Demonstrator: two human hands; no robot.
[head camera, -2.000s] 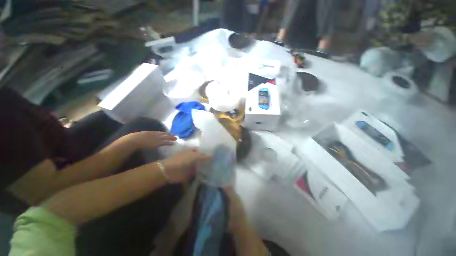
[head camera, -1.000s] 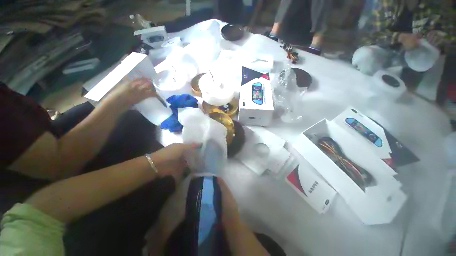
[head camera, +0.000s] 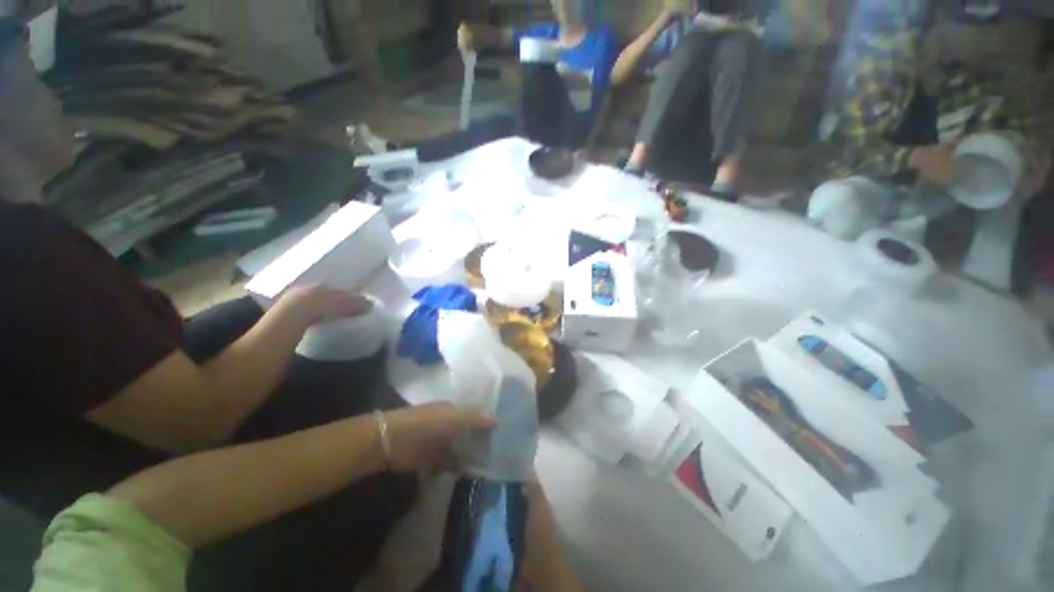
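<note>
A long flat black bar (head camera: 490, 538), its glossy face looking blue, lies between my forearms at the bottom edge. My left hand (head camera: 431, 509) and my right hand (head camera: 534, 509) flank it and appear to hold it; both are dim and blurred, with fingers mostly hidden. A whitish translucent sleeve (head camera: 509, 422) is at the bar's far end. Another person's hand (head camera: 433, 434), with a bracelet and light green sleeve, holds this sleeve from the left.
Beyond lie a blue cloth (head camera: 433, 324), gold bowls (head camera: 527, 347) and a white retail box (head camera: 600, 303). On the right are an open box tray with cables (head camera: 873, 526) and a box lid (head camera: 832, 353). Another person's hand (head camera: 329, 303) is on the left, near a long white box (head camera: 318, 254).
The view has tilted up, showing more people and stacked cardboard. The neighbour's hand at left moved from near the blue cloth towards the long white box. The bar remains between my hands.
</note>
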